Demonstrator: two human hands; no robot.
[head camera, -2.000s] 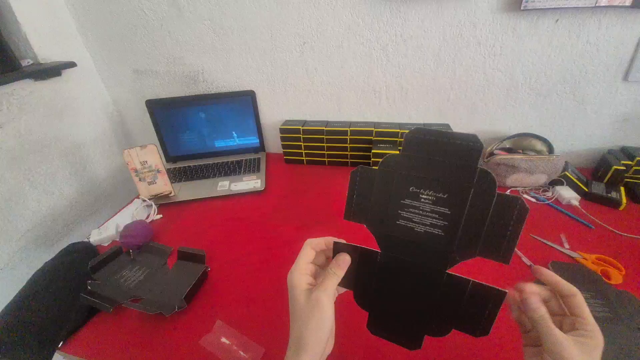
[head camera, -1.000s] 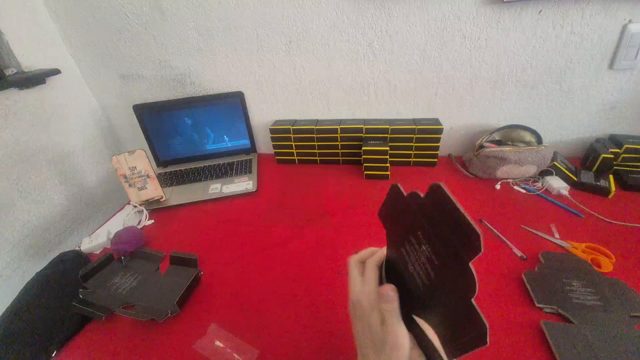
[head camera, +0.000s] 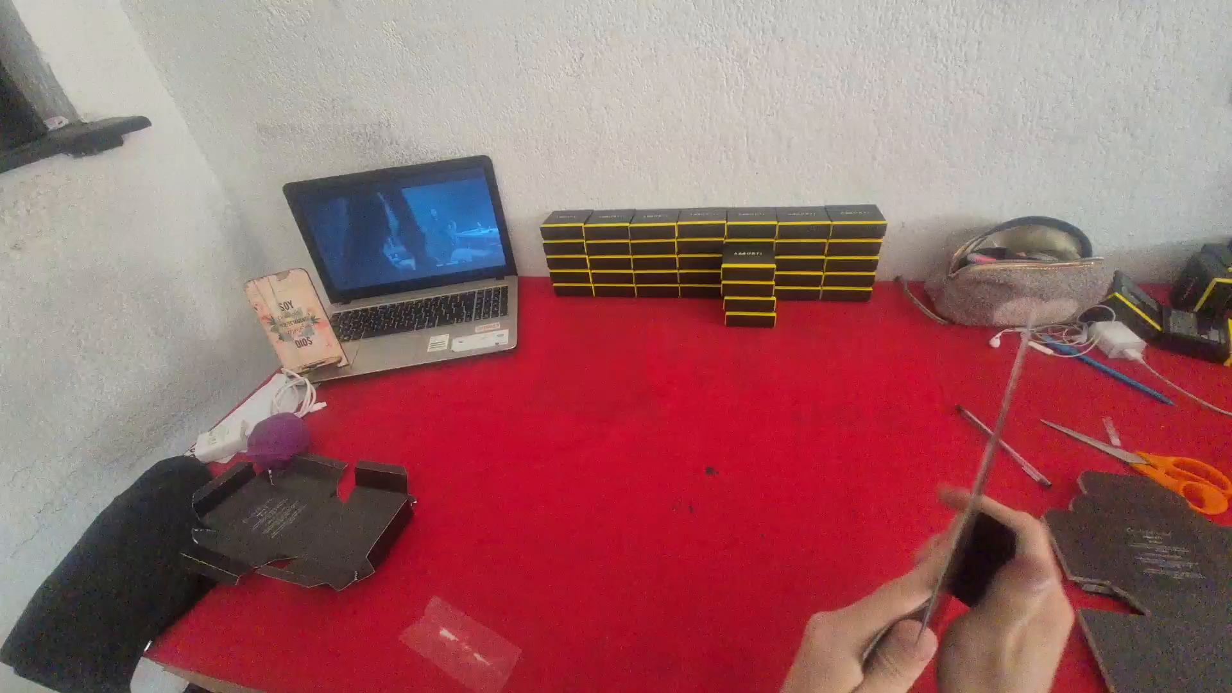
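A black die-cut cardboard box blank (head camera: 991, 448) is turned edge-on above the red table at the lower right. My left hand (head camera: 871, 630) pinches its lower edge, with the thumb near the bottom. On the blank's right side, my right hand (head camera: 1015, 597) has its fingers bent around a dark flap. To the right lie flat black blanks (head camera: 1155, 558) with printed writing. At the left, a partly folded black blank (head camera: 294, 520) rests with some flaps raised.
Stacked black-and-yellow boxes (head camera: 712, 255) stand along the wall, right of a laptop (head camera: 404, 260). Orange-handled scissors (head camera: 1169, 472), a pen (head camera: 1006, 448) and a fabric pouch (head camera: 1020, 279) are at the right. A clear plastic piece (head camera: 462, 645) lies at the front; dark cloth (head camera: 106, 577) hangs left.
The held blank has turned from facing the view to edge-on. My right hand, out of view one second ago, is now at the blank's right side.
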